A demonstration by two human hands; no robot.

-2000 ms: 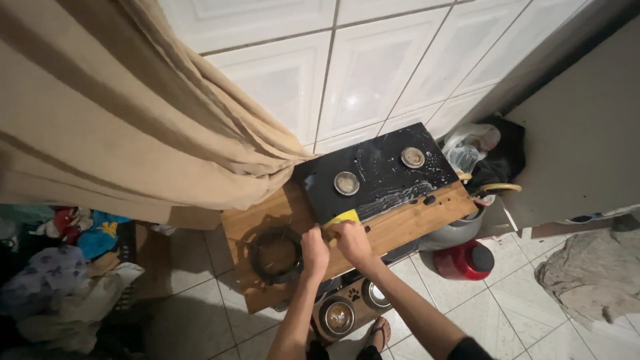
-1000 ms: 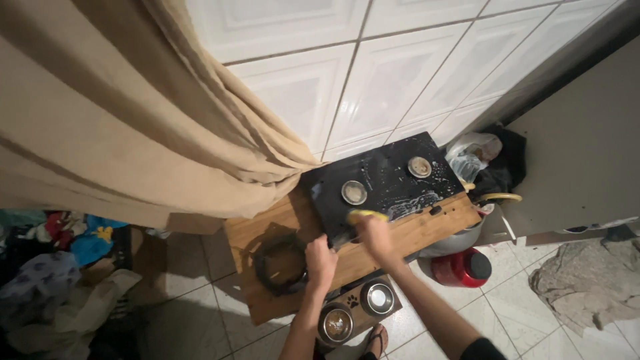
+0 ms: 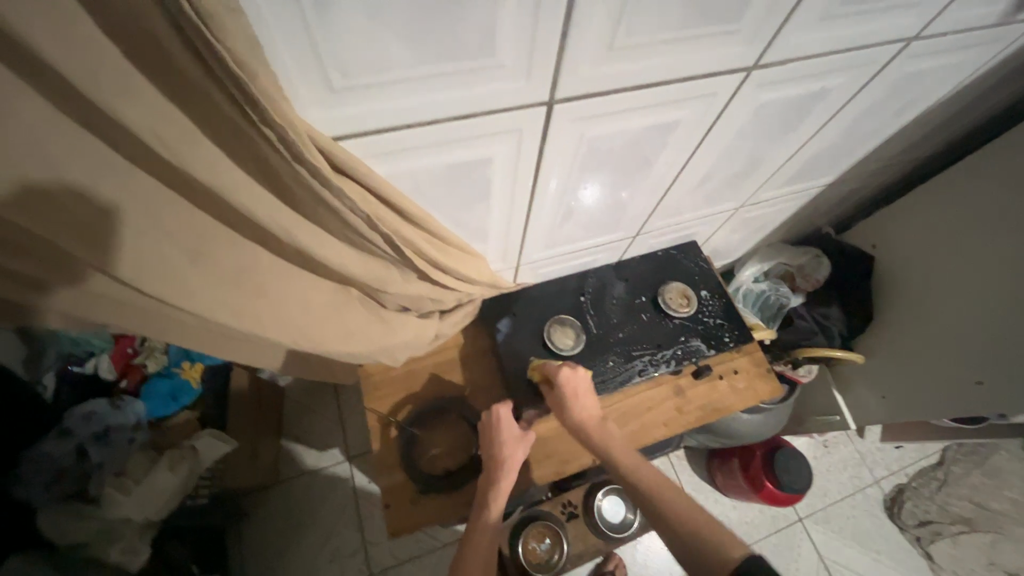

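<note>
A black two-burner cooktop (image 3: 616, 320) with whitish suds lies on a wooden board (image 3: 656, 412). My right hand (image 3: 570, 392) presses a yellow sponge (image 3: 542, 370) on the cooktop's near left part, just below the left burner (image 3: 565, 335). The right burner (image 3: 678, 298) is farther off. My left hand (image 3: 504, 444) has its fingers closed at the cooktop's near left corner; what they hold, if anything, is hidden. Beside that hand a round dark pan or ring (image 3: 438, 445) sits on the board's left end.
A beige curtain (image 3: 320, 240) hangs at the left, touching the cooktop's back corner. Below are a pet-bowl stand with metal bowls (image 3: 538, 547) and a red container (image 3: 756, 472). Plastic bags (image 3: 780, 280) and a grey pot (image 3: 744, 420) stand at the right, clothes (image 3: 120, 432) at far left.
My right hand has moved left over the cooktop with the sponge, toward its near left corner. My left hand remains near that corner.
</note>
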